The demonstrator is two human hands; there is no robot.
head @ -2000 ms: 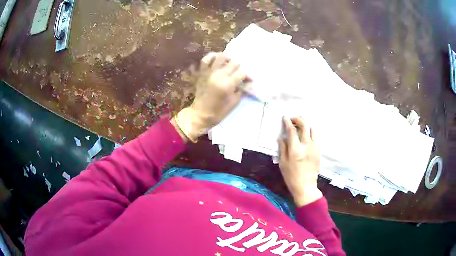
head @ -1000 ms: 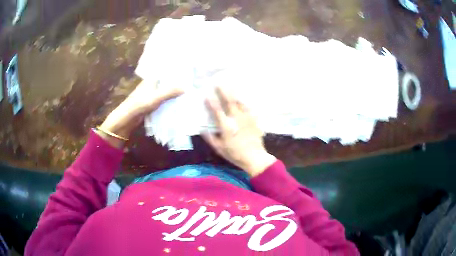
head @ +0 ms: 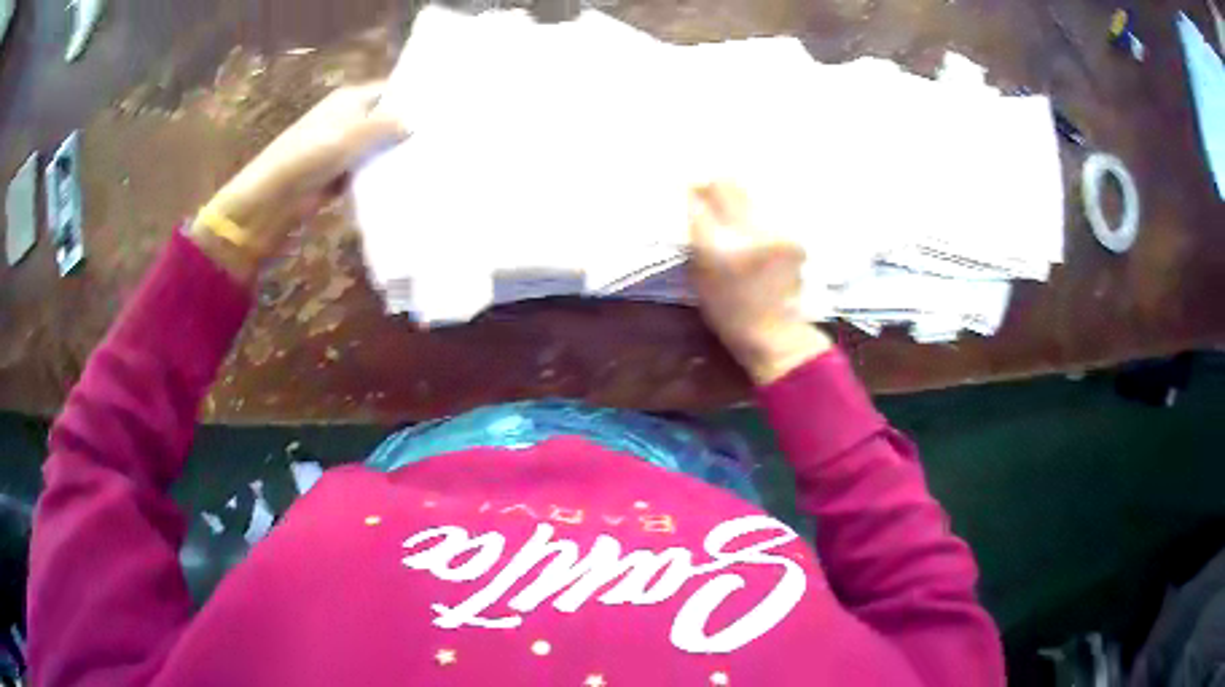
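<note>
A layered stack of white body panels (head: 578, 148) lies across the middle of the table, with uneven lower edges. My left hand (head: 329, 134) is at the stack's left edge, its fingers closed on the panels there. My right hand (head: 752, 262) is at the near edge, thumb on top, gripping panels with the fingers hidden below. The near edge is slightly raised beside it, showing several layers. The white cloth is overexposed, so single panels are hard to tell apart on top.
The brown table (head: 202, 336) has a tape roll (head: 1111, 201) at right, and a silvery metal bar (head: 65, 204) beside a grey-green card (head: 22, 208) at left. A bluish sheet (head: 1205, 94) lies far right. White scraps (head: 258, 510) lie on the dark green floor.
My left hand has moved up along the stack's left edge. My right hand has moved right, from lying on the cloth to gripping its near edge. The view has shifted.
</note>
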